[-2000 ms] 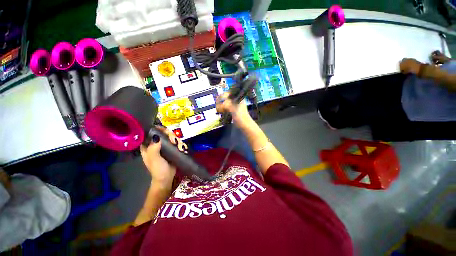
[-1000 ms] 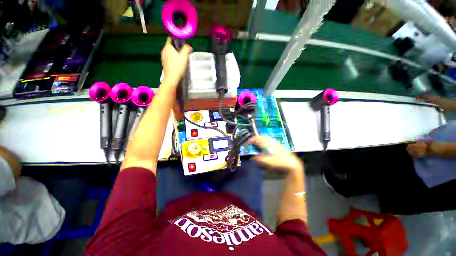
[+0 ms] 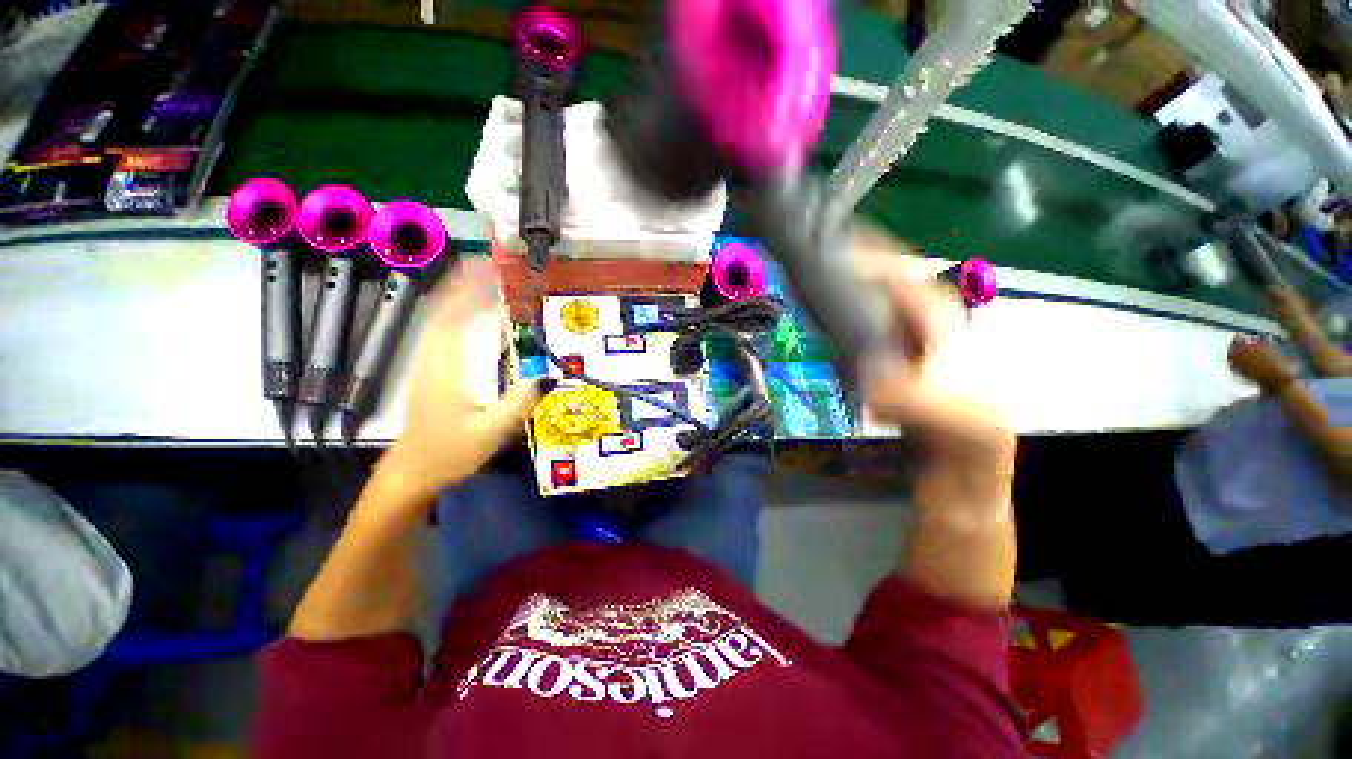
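Note:
My right hand (image 3: 905, 334) is shut around the grey handle of a hair dryer (image 3: 845, 282), raised over the bench; its magenta ring and my hand are blurred. My left hand (image 3: 460, 393) is beside the left edge of two power meters (image 3: 653, 452), fingers apart, partly blurred, with nothing visible in it. Another hair dryer (image 3: 544, 171) lies upright in the view on the white foam tray (image 3: 623, 223). Dark power cords (image 3: 734, 415) lie over the meters' right side. A magenta ring (image 3: 739, 272) shows behind the cords.
Several hair dryers (image 3: 334, 297) lie on the white bench (image 3: 119, 341) at left. Another magenta ring (image 3: 976, 282) shows beyond my right hand. A blue-green sheet (image 3: 816, 393) is right of the meters. A green conveyor (image 3: 356, 134) runs behind. A person's arm (image 3: 1290, 386) is at far right.
My left hand has let go of its dryer, now on the foam tray's left side, and come back to the meters. My right hand has left the cords and taken hold of a dryer.

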